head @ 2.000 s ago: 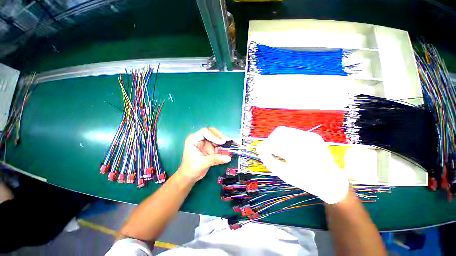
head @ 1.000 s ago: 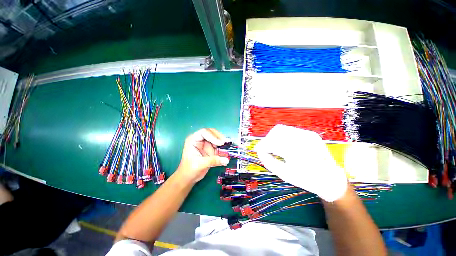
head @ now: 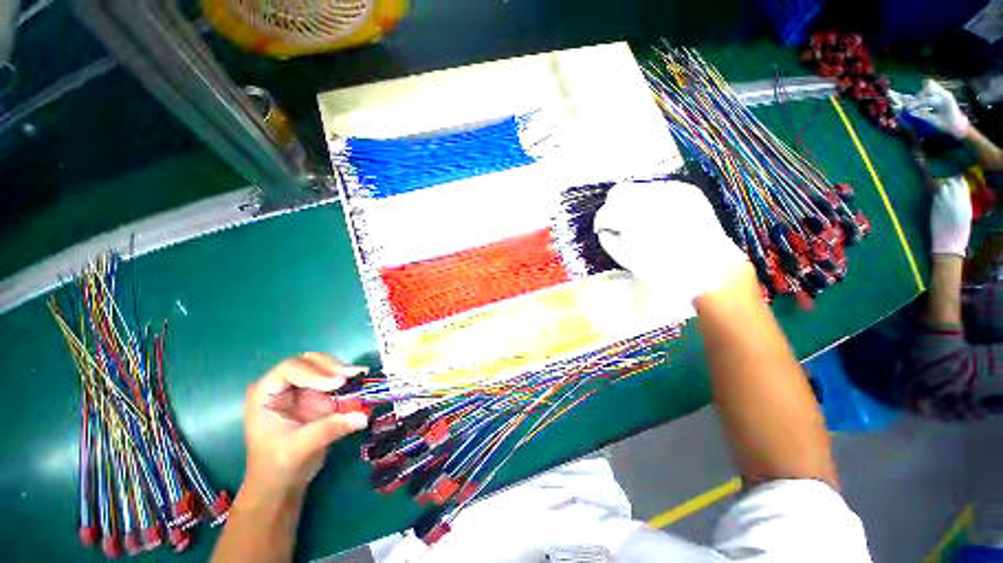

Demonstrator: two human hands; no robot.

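My bare left hand [head: 295, 418] holds a small red and black connector housing [head: 354, 405] between thumb and fingers, with several wires trailing right from it. My right hand [head: 671, 240], in a white glove, is over the black wires [head: 588, 225] in the cream wire tray [head: 473, 97]. Its fingertips are bent down at the bundle; whether they grip a wire cannot be told. The tray also holds blue wires [head: 440, 154], red wires [head: 473, 278] and pale-looking yellow wires [head: 495, 324]. Part-filled harnesses [head: 445, 440] lie in front of the tray.
A fanned harness bundle [head: 132, 418] lies on the green bench at left. A large harness heap [head: 759, 187] lies right of the tray. A metal upright [head: 204, 99] and a yellow fan [head: 302, 22] stand behind. Another person's gloved hands [head: 948, 214] show at far right.
The view has turned right. My right hand has moved from beside the left hand, over the yellow wires, to the black wires. My left hand still holds the housing.
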